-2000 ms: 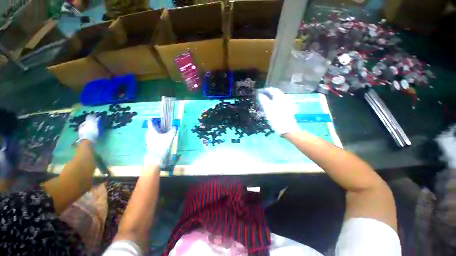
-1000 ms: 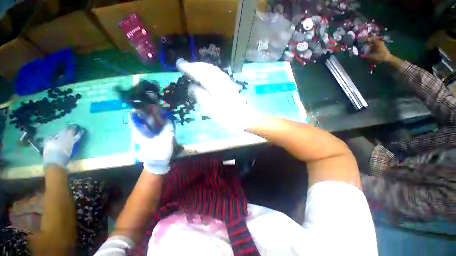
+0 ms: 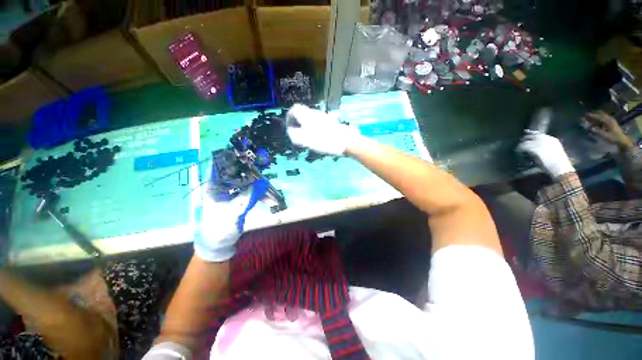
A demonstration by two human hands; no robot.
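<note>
My left hand [image 3: 227, 221], in a white glove with blue fingers, holds a dark part-built assembly [image 3: 231, 171] above the turquoise mat [image 3: 317, 190]. Its details are blurred. My right hand [image 3: 318, 131], in a white glove, is at the right side of the heap of small black parts [image 3: 271, 130]. Its fingertips are by the heap's upper right; I cannot tell if they hold a part. A few loose black parts lie in front of the heap.
Behind the mat are a dark blue-rimmed bin [image 3: 251, 86], small metal parts [image 3: 296, 86], a metal post [image 3: 341, 60], a clear bag [image 3: 376, 60] and cardboard boxes [image 3: 193, 42]. A second heap [image 3: 70, 166] and a tool [image 3: 74, 232] lie left. A person's gloved hand [image 3: 548, 151] is at right.
The silvery bars no longer lie right of the mat. My left hand now holds a dark assembly where it held silvery bars two seconds ago. The left neighbour's gloved hand has left the mat.
</note>
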